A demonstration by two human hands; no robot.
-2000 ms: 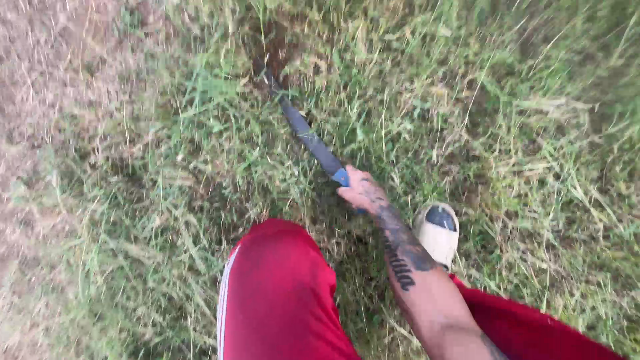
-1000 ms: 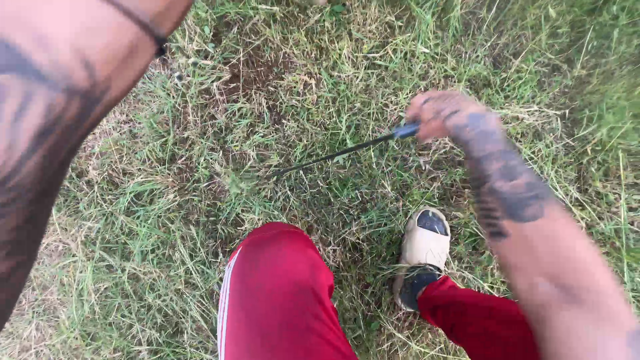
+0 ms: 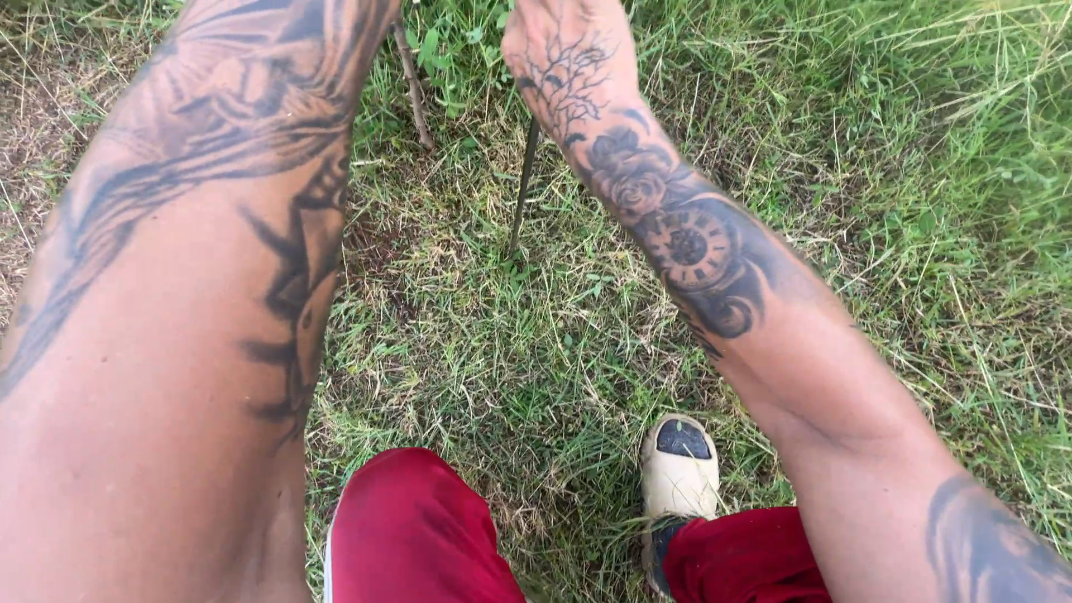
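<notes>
Near the top centre of the head view is my right hand (image 3: 571, 54), back upward, its fingers cut off by the upper edge. A thin dark blade (image 3: 526, 180) points down from beneath it into the grass, seen almost edge-on; its handle is hidden. My left forearm fills the left side, and my left hand lies beyond the top edge. A thin woody stem (image 3: 412, 88) stands between the two arms, close to the left forearm, beside some green leaves.
Cut and matted grass (image 3: 469, 360) covers the ground between my arms. Taller grass (image 3: 988, 109) grows at the upper right. Below are my knee in red trousers (image 3: 419, 528) and my foot in a beige clog (image 3: 682, 477).
My right hand has moved up to the top of the view, and the blade now points down below it. The left forearm reaches farther in than one second ago. A woody stem has come into view.
</notes>
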